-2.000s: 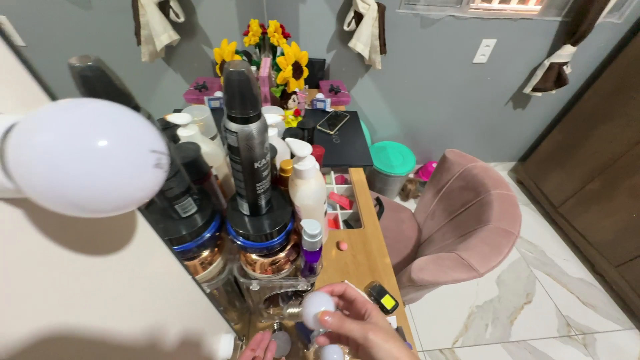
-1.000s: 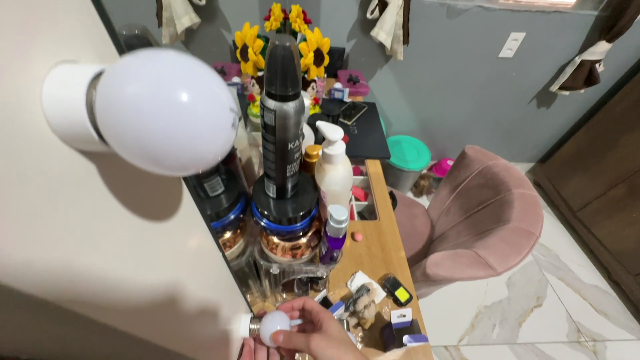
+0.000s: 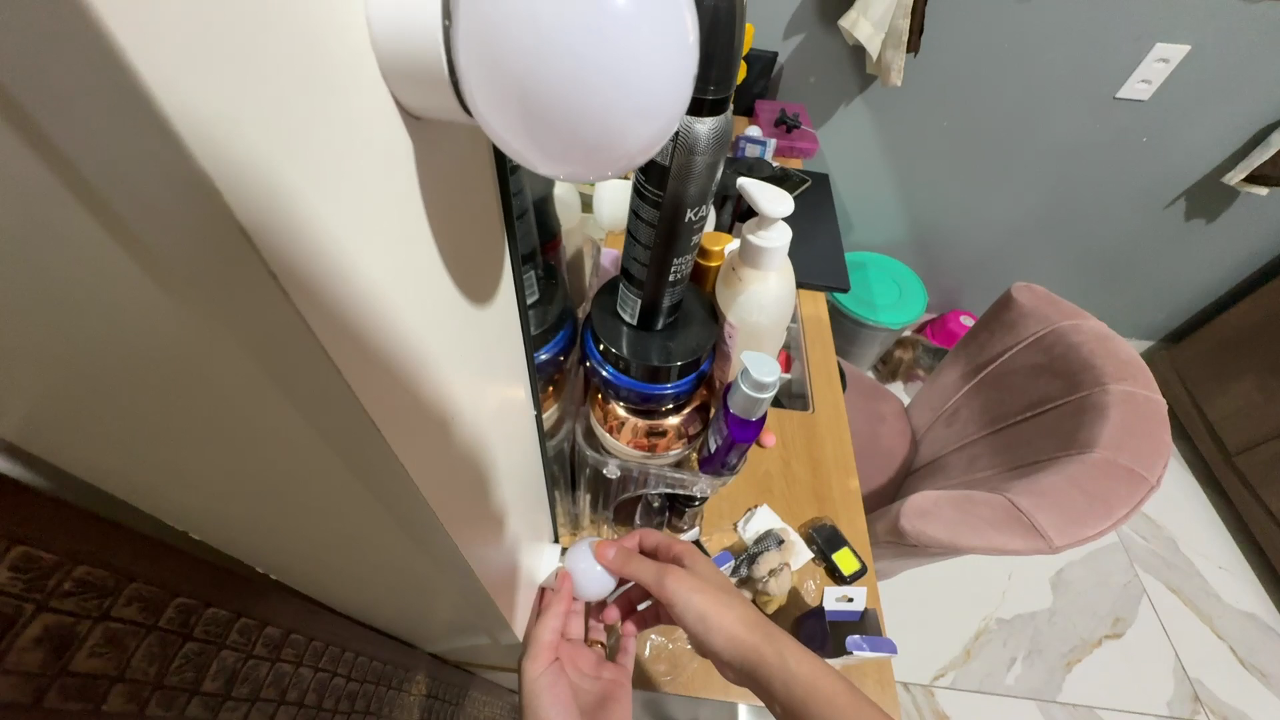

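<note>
A small round white bulb (image 3: 590,570) sits against a white socket (image 3: 545,575) low on the mirror frame's edge. My right hand (image 3: 670,580) grips the bulb's right side between thumb and fingers. Below it my left hand (image 3: 577,650), palm up with a ring on one finger, touches the bulb's underside with its fingertips. A much larger-looking white bulb (image 3: 580,80) in a white round base (image 3: 410,60) is close to the camera at the top. Whether the small bulb's base is inside the socket is hidden.
Beside the mirror stand a black spray can (image 3: 675,200), a white pump bottle (image 3: 758,290), a purple bottle (image 3: 735,420) and a copper-coloured jar (image 3: 645,420). An opened small box (image 3: 845,625) and a black device (image 3: 835,550) lie on the wooden tabletop (image 3: 785,490). A pink chair (image 3: 1040,430) stands right.
My right hand held the small bulb away from the mirror edge two seconds ago; now the bulb is against the lower socket. My left hand has come up under it. The view has shifted.
</note>
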